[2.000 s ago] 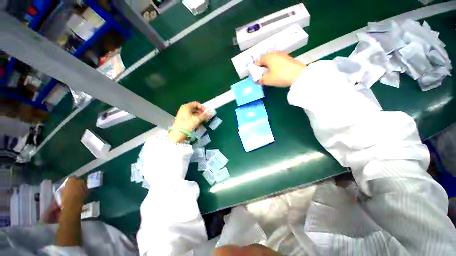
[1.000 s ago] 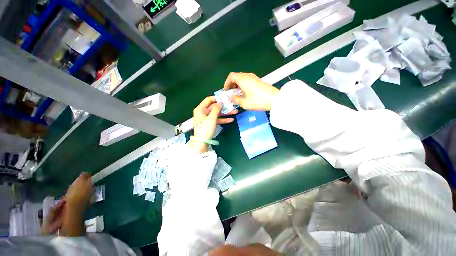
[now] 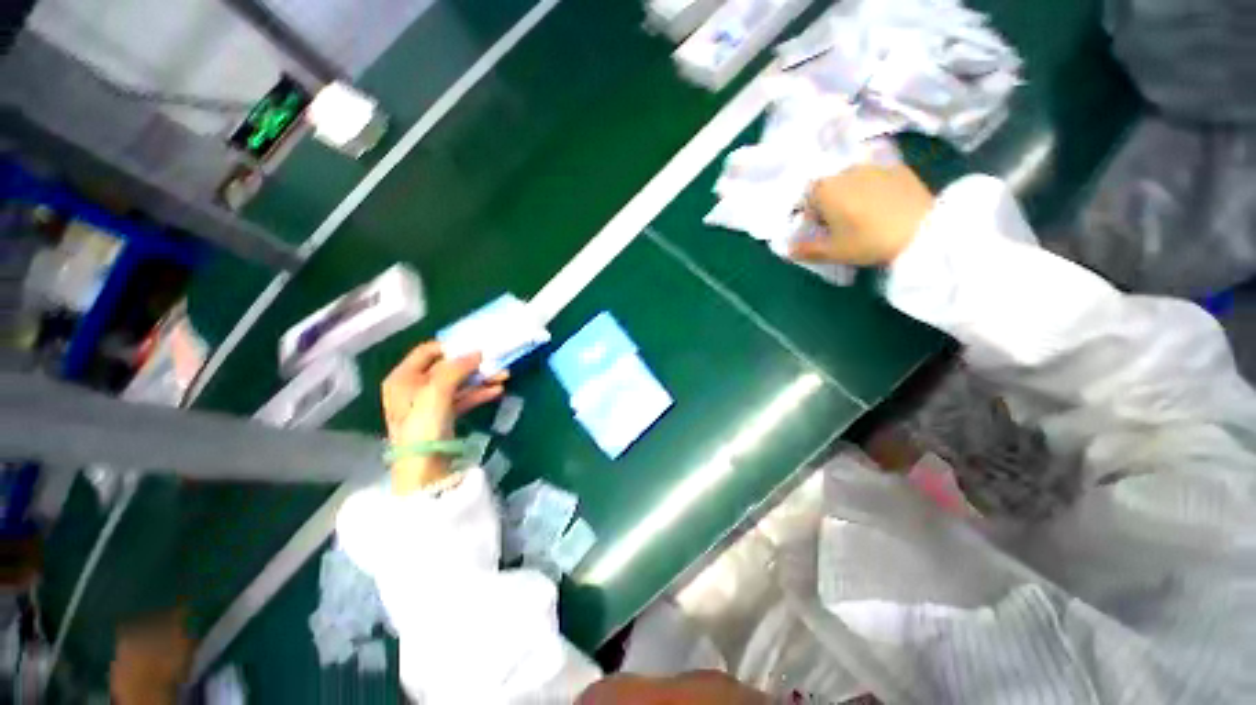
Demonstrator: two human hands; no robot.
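Note:
My left hand [image 3: 430, 397], with a green wristband, holds a blue-and-white card [image 3: 493, 339] by its left edge, above the edge rail. My right hand [image 3: 862, 218] is at the near side of the heap of larger white packets [image 3: 909, 69], fingers bent down at a packet; blur hides whether it grips one. Blue cards [image 3: 613, 386] lie on the green bench right of my left hand. Small pale packets [image 3: 544, 526] lie near my left wrist and sleeve.
Two slim white boxes [image 3: 353, 320] lie on the conveyor beyond my left hand. More boxes [image 3: 737, 39] are at the top. A pale edge rail [image 3: 627, 221] divides belt and bench. A grey post [image 3: 179, 438] crosses at left. Another person's blurred hand [image 3: 152, 661] is at lower left.
My right hand has left my left hand and moved right to the white heap. My left hand now holds a blue-and-white card. The view has turned, and the boxes appear shifted.

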